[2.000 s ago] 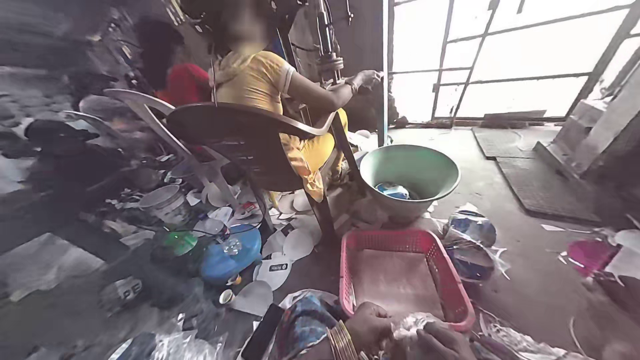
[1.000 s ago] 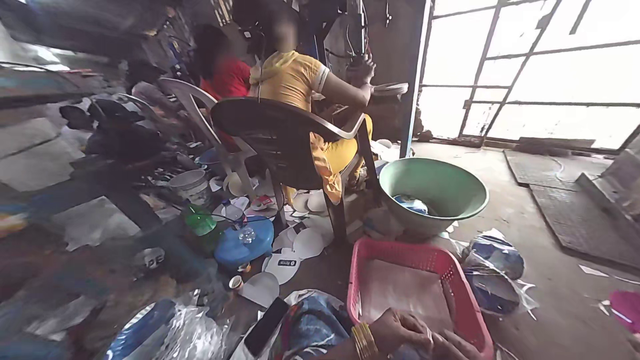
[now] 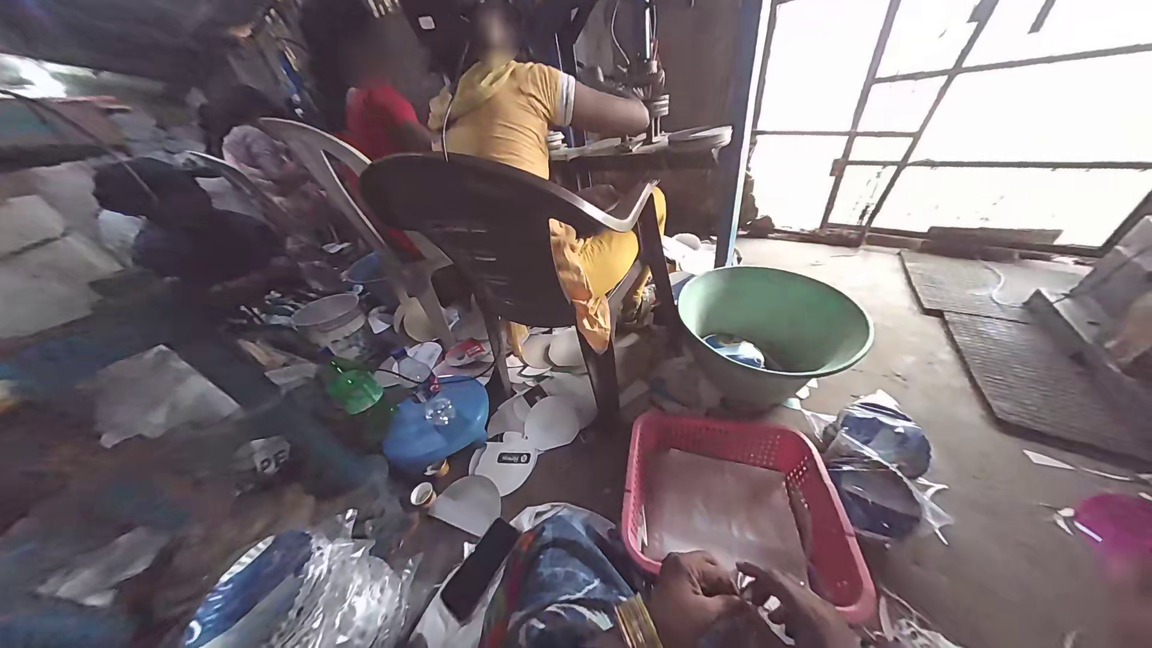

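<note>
My left hand (image 3: 697, 598), with gold bangles (image 3: 637, 623) at the wrist, is at the bottom of the view, over the near edge of a pink plastic basket (image 3: 637, 486). Close on its right is my right hand (image 3: 792, 605), its fingers bent. A small whitish piece (image 3: 745, 580), perhaps thin plastic, shows between the fingertips of both hands; its lower part is hidden. A flat brownish sheet (image 3: 724, 504) lies in the basket. Left of the hands, a dark phone (image 3: 480, 569) rests beside blue patterned cloth (image 3: 567, 576).
A green basin (image 3: 774, 315) stands behind the basket, with plastic-wrapped blue bundles (image 3: 877, 468) to the right. A person in yellow (image 3: 513, 108) sits on a dark plastic chair (image 3: 468, 225). Left are a blue lid (image 3: 436, 423), pale rounded pieces (image 3: 506, 463) and clear plastic wrapping (image 3: 351, 585).
Two seconds ago a larger whitish piece showed between my hands; now only a small bit shows. The seated person's arm has moved. The view has turned somewhat.
</note>
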